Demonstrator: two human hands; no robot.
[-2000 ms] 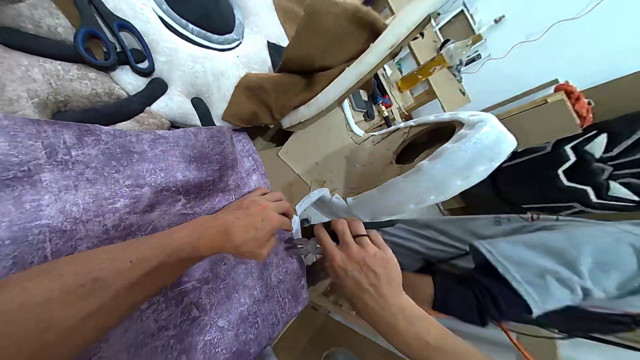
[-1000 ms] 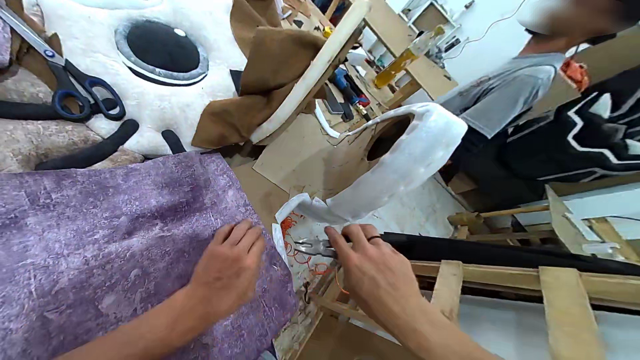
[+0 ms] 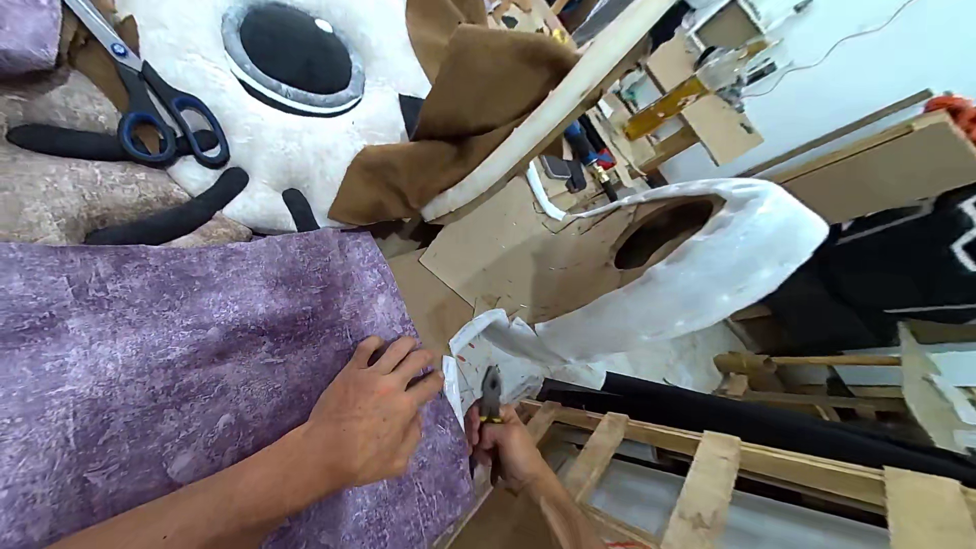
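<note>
My left hand (image 3: 374, 415) rests, fingers spread a little, on the right part of a purple mottled upholstered panel (image 3: 191, 343). Just right of that panel's edge, my right hand (image 3: 499, 442) grips a pair of pliers (image 3: 490, 389) with dark jaws pointing up and a bit of yellow on the handles. Near the jaws lies the end of a white fabric strip (image 3: 476, 328), which runs to a large curved piece covered in white fabric (image 3: 686, 297) with an oval hole in its board.
Blue-and-black scissors (image 3: 156, 122) lie upper left by a white plush piece with a large eye (image 3: 297, 57). Brown fabric (image 3: 480, 91) hangs beyond the panel. A slatted wooden frame (image 3: 701, 480) stands lower right, with a black roll (image 3: 724, 415) along it.
My right hand has turned, and the pliers now point upward. My left hand is pressed flatter on the purple panel. The person seen at the right one second ago is out of view.
</note>
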